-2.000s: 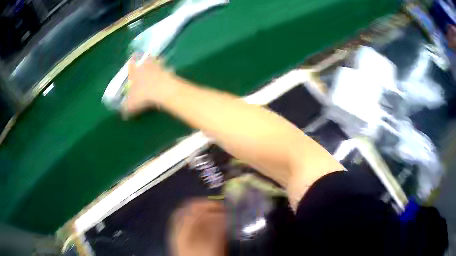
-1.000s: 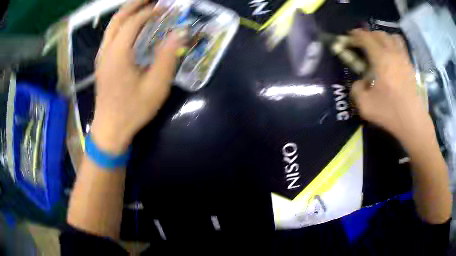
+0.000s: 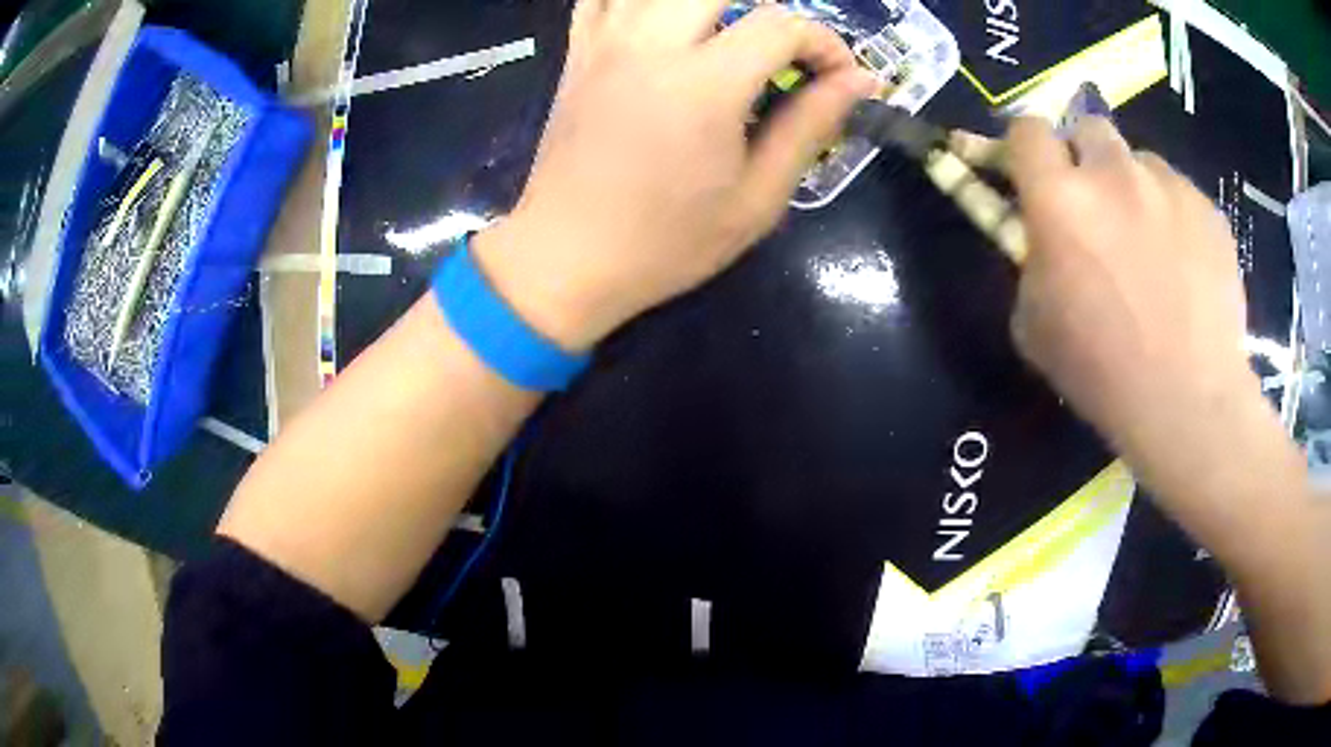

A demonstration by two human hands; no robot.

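Note:
An opened power strip housing (image 3: 924, 62), clear or whitish with parts inside, lies on the black mat at the top centre. My left hand (image 3: 672, 146), with a blue wrist strap (image 3: 501, 317), is on its left part; the fingers hide much of it. My right hand (image 3: 1124, 263) is closed around the beige handles of the pliers or cutters (image 3: 971, 197). The tool's dark jaws (image 3: 893, 127) reach the housing's right side, close to my left fingertips. What the jaws touch is too small to tell.
A blue parts bin (image 3: 248, 219) with silvery small parts stands at the left, a pale stick (image 3: 153, 263) and a dark slim tool on them. The glossy black NISKO mat (image 3: 701, 467) carries whitish tape strips. A dark grey object (image 3: 1088, 102) lies beyond my right hand.
My right hand has moved the tool left to the housing. My left hand and the housing sit further right in view. Two seconds ago an arm reached over the green surface.

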